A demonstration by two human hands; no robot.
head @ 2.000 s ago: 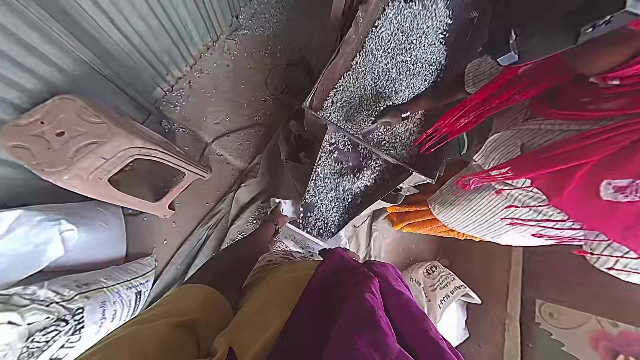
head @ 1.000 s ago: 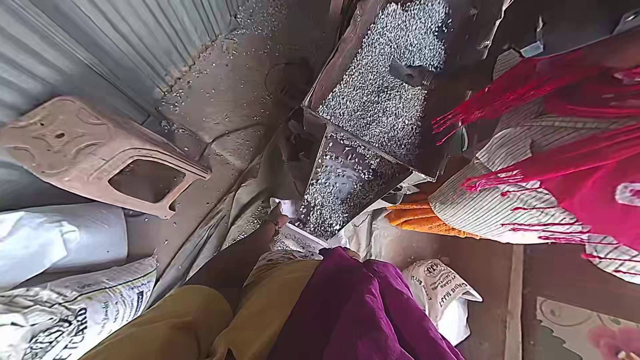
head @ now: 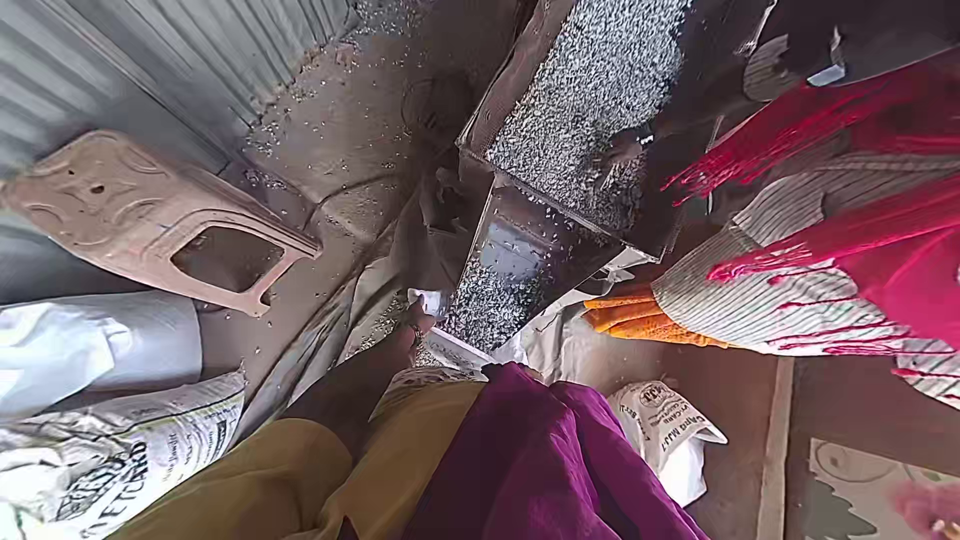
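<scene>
My left hand (head: 421, 319) is at the left side of the lower end of a metal chute (head: 517, 244), its fingers closed on a piece of white material (head: 430, 301). Small pale grains or pellets (head: 487, 311) lie in the lower part of the chute, with bare metal above them. A white lip or edge (head: 457, 349) crosses the chute's lower end. Above the chute, a wide tray holds a thick layer of the same pale pieces (head: 585, 97). My right hand cannot be made out; purple cloth (head: 510, 450) covers the area right of the chute's end.
A co-worker's hand (head: 626, 154) is in the tray's pieces, at the right; their striped sleeve and red fringed cloth (head: 810, 135) are near. A tan plastic stool (head: 135, 202) lies tipped at left. White printed sacks (head: 150, 457) stand lower left, another (head: 660, 420) lower right.
The co-worker's hand has moved within the tray, away from the chute and then back somewhat. More bare metal shows in the chute's upper part. My left hand has stayed in place.
</scene>
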